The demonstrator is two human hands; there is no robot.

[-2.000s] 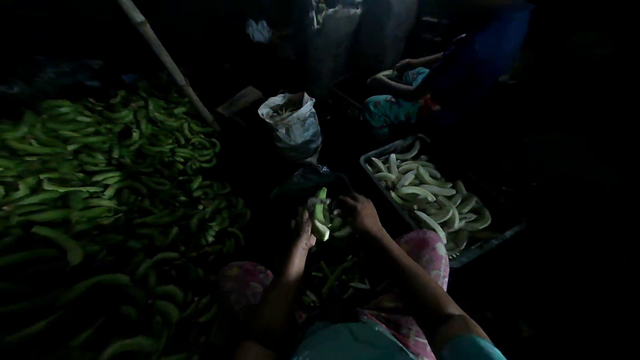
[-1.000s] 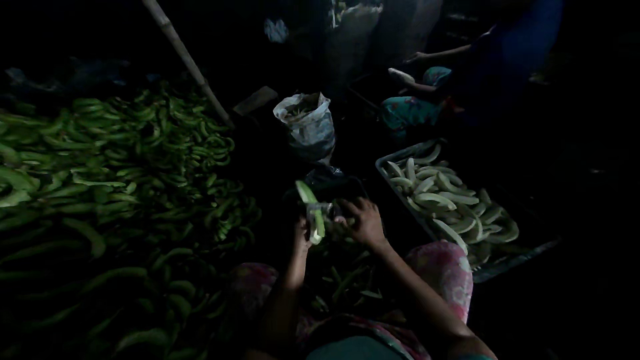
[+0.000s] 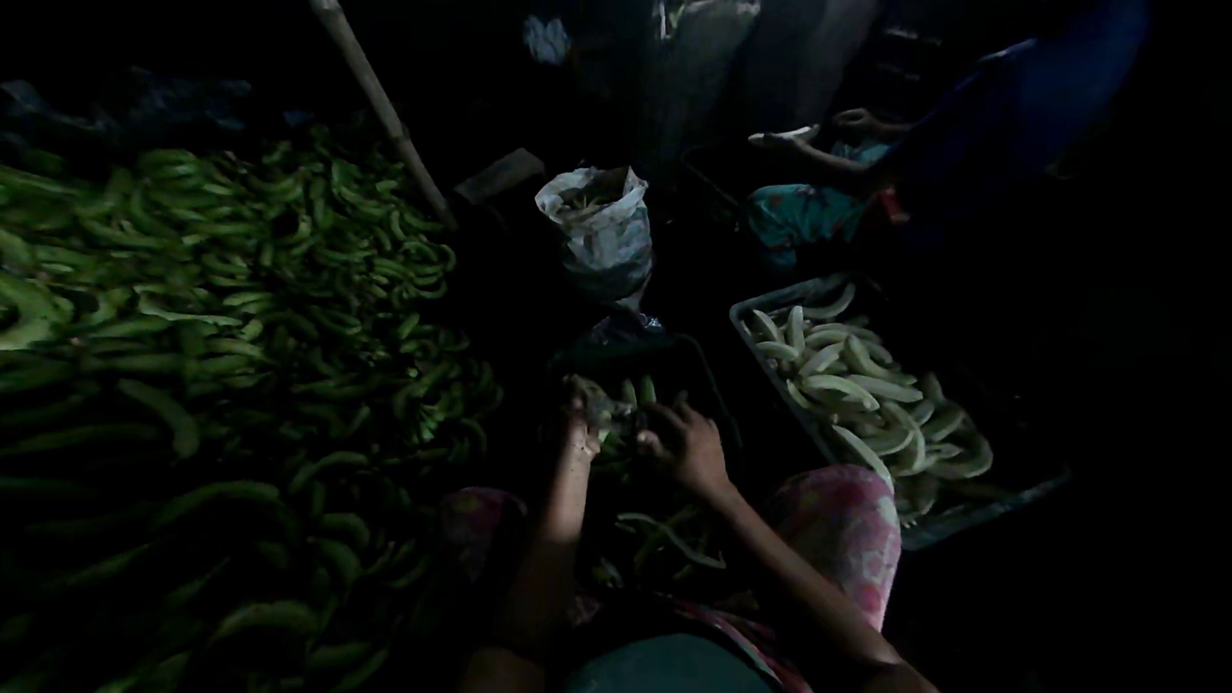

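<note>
Between my knees, my left hand and my right hand are close together above a dark container. A dim, pale green thing, perhaps part of a banana, is at my left hand's fingers; the dark and blur hide the grip. My right hand has bent fingers, and I cannot tell whether it holds anything. Beneath my hands lie strips of peel. A big heap of green bananas spreads at the left. At the right, a crate holds many peeled bananas.
A white plastic sack with its top open stands ahead. Behind it lies a flat block, and a pole leans beside the heap. At the upper right sits a co-worker in blue, a pale banana in one hand.
The long pale green banana that stood upright between my hands in the earlier frames no longer shows clearly there. My right hand's fingers are more spread than a second ago.
</note>
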